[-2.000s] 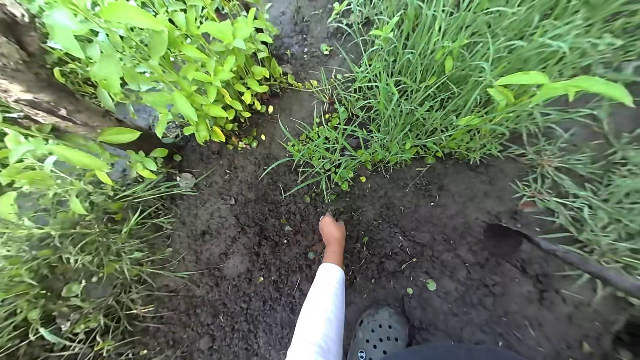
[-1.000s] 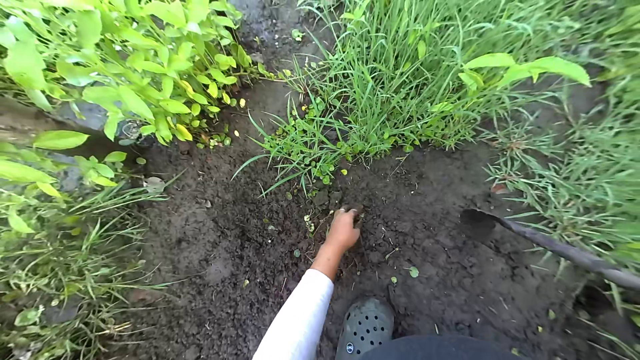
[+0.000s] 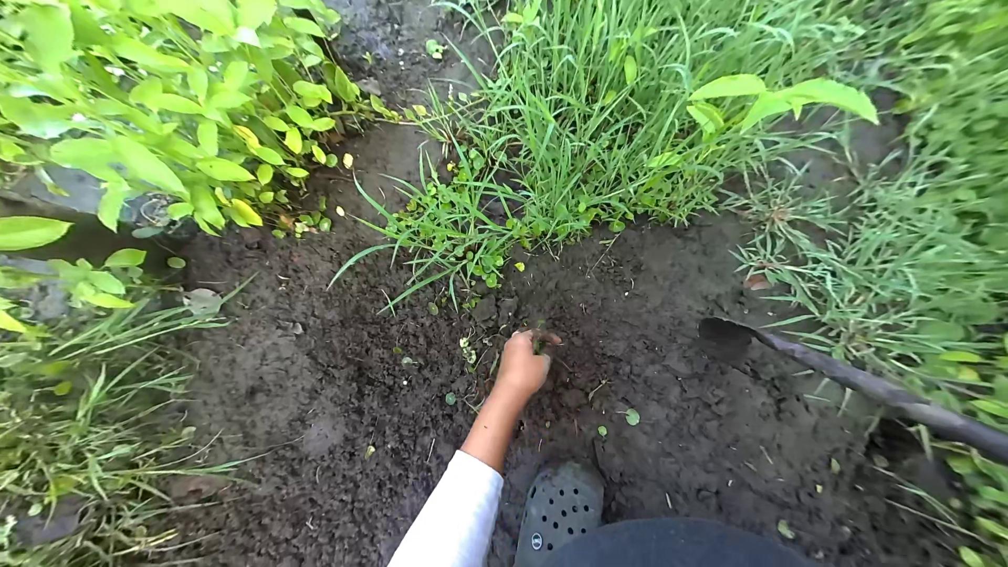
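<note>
My left hand, in a white sleeve, reaches down to the dark, damp soil at the middle of the head view. Its fingers are closed around a small bit of green weed, partly hidden by the fingers. A clump of grass with small round leaves grows just above the hand. My right hand is out of view. A long-handled tool lies at the right, its dark end on the soil.
Below the hand is a grey clog with holes, beside a dark-clothed knee. Leafy plants fill the upper left, long grass the top, and more grass the left edge. Loose leaves lie scattered.
My left hand has moved to the right over the soil, away from the foot of the grass clump, and its fingers now hold a bit of green.
</note>
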